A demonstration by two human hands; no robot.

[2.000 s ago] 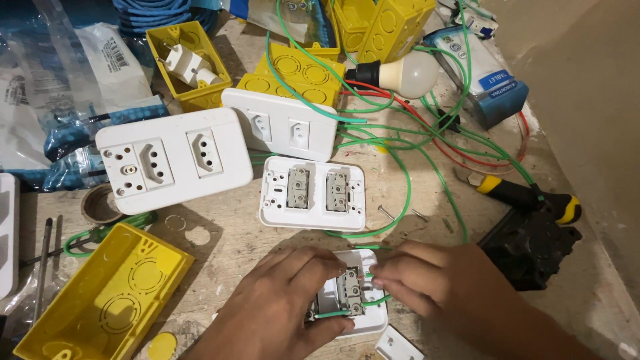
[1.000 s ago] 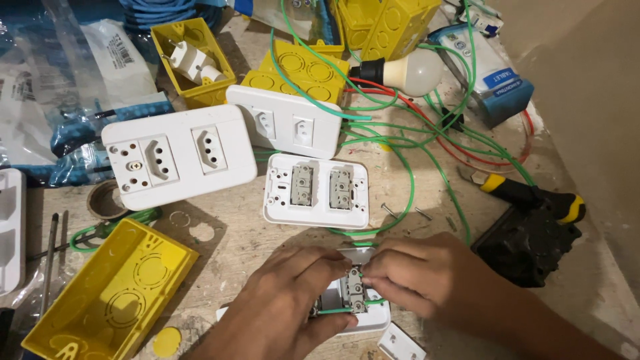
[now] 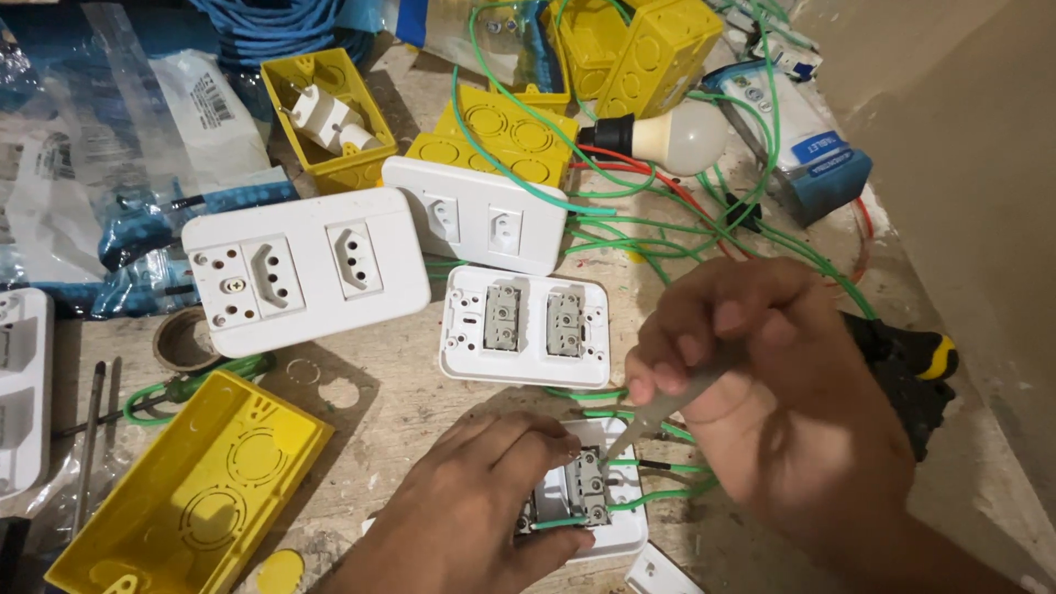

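My left hand (image 3: 487, 487) holds the near white socket plate (image 3: 627, 528), lying back side up, with fingertips on its left part. Green wires run into the grey socket module (image 3: 587, 487) at its right. Above the plate, my right hand (image 3: 767, 371) grips a blurred slim tool (image 3: 672, 404), seemingly a screwdriver, its tip pointing down at the module's right edge. Behind lies another white plate (image 3: 526, 363), back side up, with two grey modules. A large white double-socket plate (image 3: 318, 272) faces up at the left, and another white socket plate (image 3: 487, 210) leans on a yellow box.
An open yellow electrical box (image 3: 190, 487) stands front left, near a green-handled screwdriver (image 3: 194, 388) and a tape roll (image 3: 183, 340). Behind are more yellow boxes (image 3: 346, 169), a light bulb (image 3: 693, 138), tangled green and red wires, plastic packets (image 3: 66, 165) and a blue coil (image 3: 272, 29).
My right hand has lifted off the near plate, moved up and right, and now holds a slim tool. The yellow-and-black cutter by the dark object is now partly hidden. My left hand stays on the plate.
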